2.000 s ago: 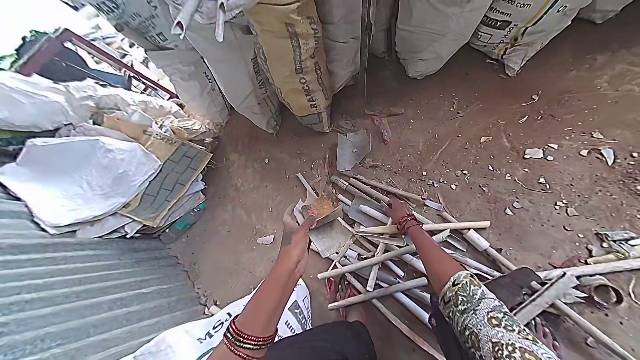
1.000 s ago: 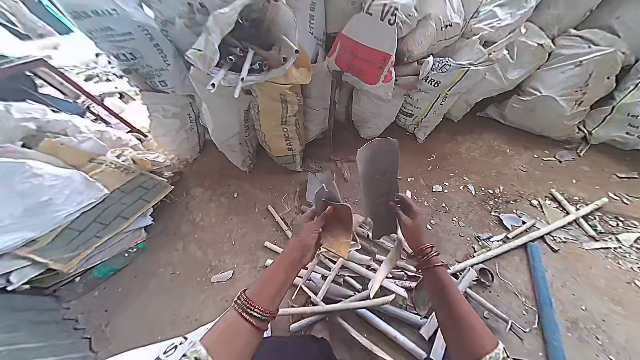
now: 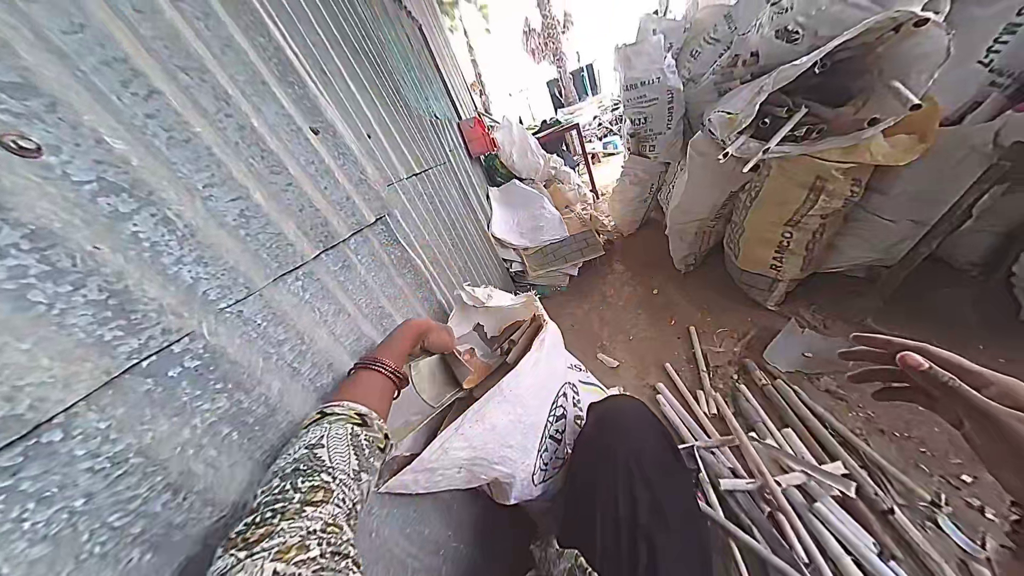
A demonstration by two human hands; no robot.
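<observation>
My left hand [image 3: 430,338] is at the mouth of a white woven sack [image 3: 512,424], its fingers curled on a curved plastic piece with a brown-orange patch [image 3: 474,366]. Other curved pieces stand inside the sack, which leans between my knee and the metal wall. At the right edge my right hand [image 3: 920,376] hangs with its fingers spread, holding nothing. Below and left of it lies a heap of long pale pipes [image 3: 788,472] on the ground. A flat grey piece [image 3: 804,348] lies just beyond the heap, near my right fingertips.
A corrugated metal sheet wall [image 3: 240,200] rises close on my left. Flat sheets are stacked [image 3: 564,252] at its far end. Full woven sacks [image 3: 788,216] stand at the back right, and an open one [image 3: 832,88] holds pipe pieces. Small scraps lie on the dirt floor.
The view has swung far to the left. My left hand has moved from over the pipe heap to the white sack with the patched piece. My right hand has let go of the long grey piece.
</observation>
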